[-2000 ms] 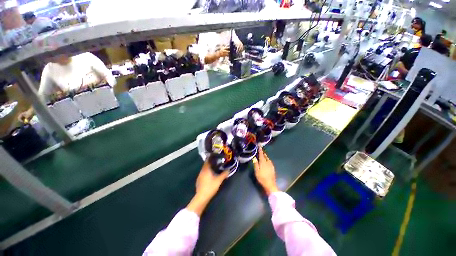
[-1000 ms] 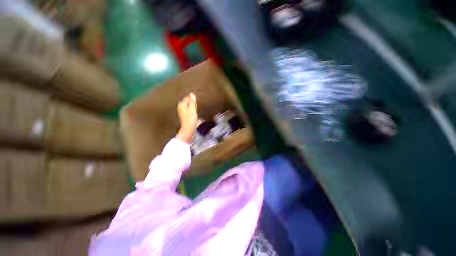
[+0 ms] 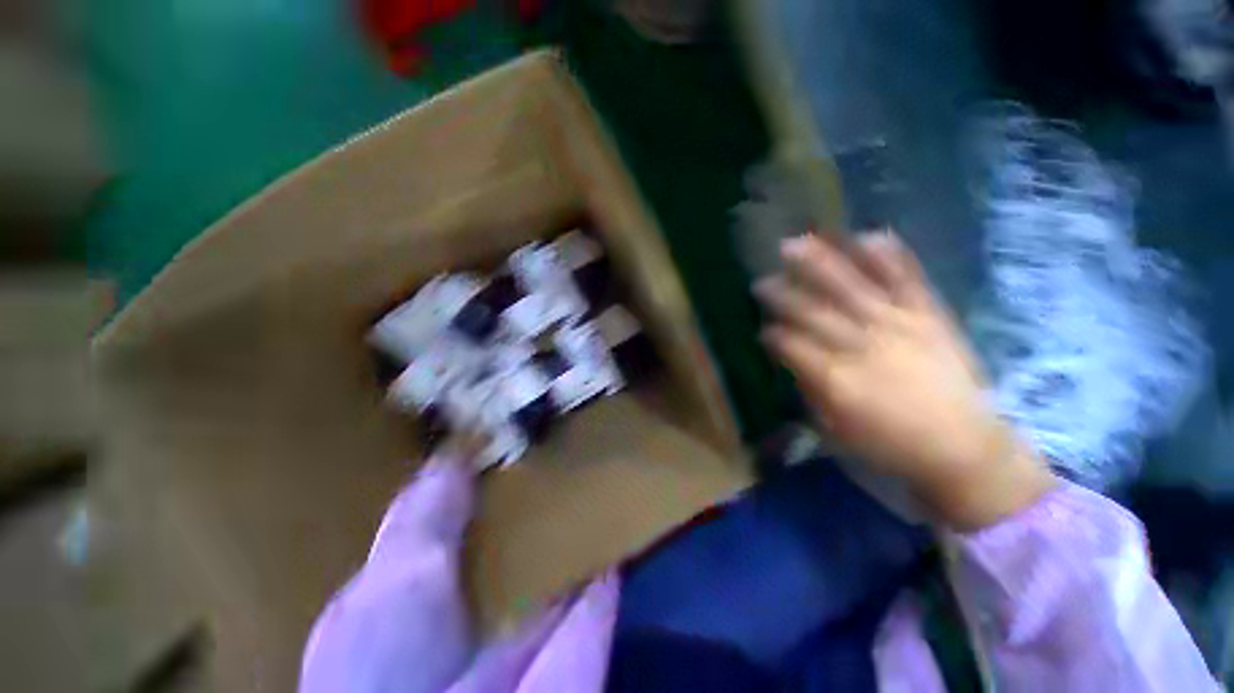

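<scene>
A large open brown carton (image 3: 325, 224) stands at the left, below the bench. White and black camera parts (image 3: 521, 339) lie in a blurred pile inside it. My left hand (image 3: 467, 444) reaches into the carton at the near edge of the pile. Its fingers are blurred and mostly hidden, so I cannot tell whether it holds a part. My right hand (image 3: 873, 355) is over the bench edge, right of the carton, with fingers spread and nothing visible in it.
A tangled heap of translucent-white loops (image 3: 1069, 298) lies on the bench at the right. A red object (image 3: 406, 25) is on the green floor beyond the carton. More cartons stand blurred at the far left. Dark blue clothing shows below the carton.
The view has moved closer over the carton. My left hand has gone from above the carton down to the parts. My right hand has come into view at the bench edge.
</scene>
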